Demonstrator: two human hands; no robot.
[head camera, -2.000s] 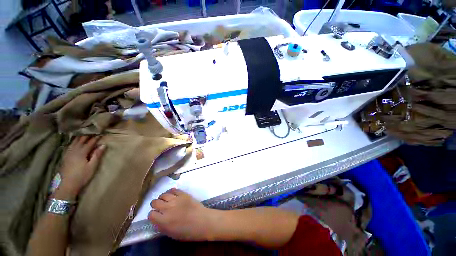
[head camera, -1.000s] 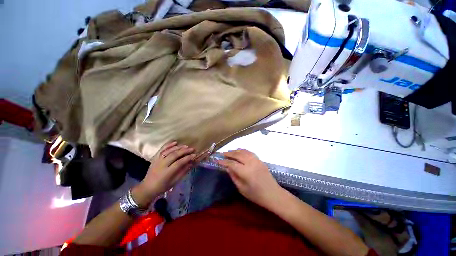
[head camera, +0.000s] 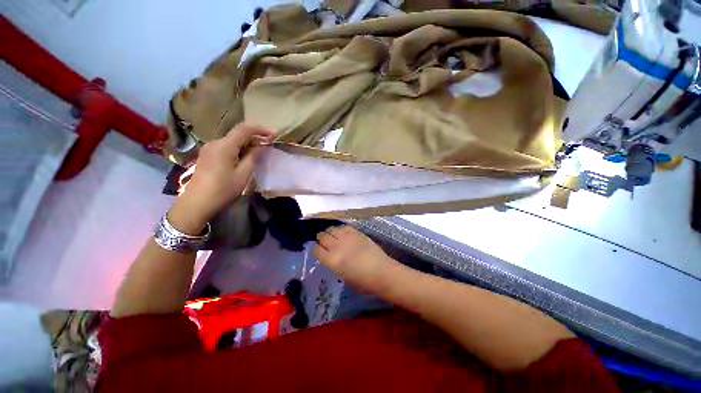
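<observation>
The tan-brown garment lies heaped on the table, its right corner at the needle area of the white sewing machine. My left hand pinches the garment's front edge at its left end and holds it up. The edge with the zipper runs from my fingers to the machine, and the pale facing shows below it. My right hand is below the facing near the table's front edge, fingers curled; whether it grips anything is hard to tell.
A tape measure runs along the table's front edge. A red pipe is at the upper left. A red stool-like object stands below my left forearm. Dark cloth hangs behind my right hand.
The view has swung left. My left hand has moved left and up with the garment edge, opening it to show the pale facing. My right hand has come off the edge and is lower.
</observation>
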